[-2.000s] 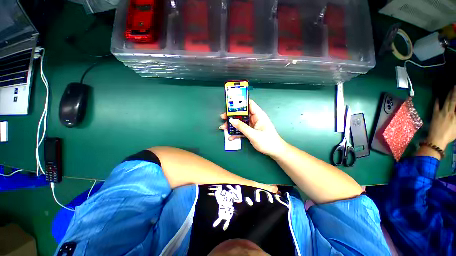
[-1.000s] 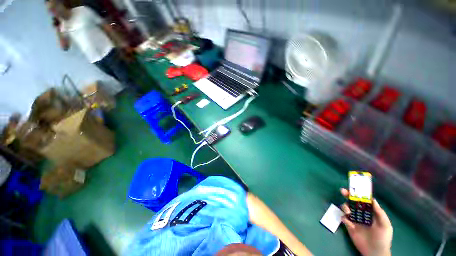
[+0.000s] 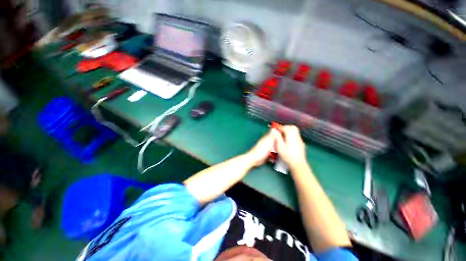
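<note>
The keypad phone [image 3: 275, 125] is mostly hidden between my hands; only its orange-red top end and a reddish bit below show, blurred. My left hand [image 3: 264, 146] closes around its left side. My right hand [image 3: 292, 146] holds it from the right. Both hands touch each other above the green mat. A small white rectangle, which looks like a phone battery [image 3: 281, 165], shows just below my hands, partly covered. The phone's screen and keys cannot be seen.
Stacked clear blister trays [image 3: 317, 119] with red pieces stand behind my hands. A mouse [image 3: 202, 109], cabled phone [image 3: 165, 127] and open laptop [image 3: 162, 71] are left. Scissors [image 3: 367, 216], a pale strip [image 3: 367, 178] and red pouch [image 3: 417, 215] are right. Blue stools [image 3: 94, 206] stand left.
My left hand has come in to the phone and joined my right hand. The phone's lit screen is now out of sight. The view has swung left, then partly back right.
</note>
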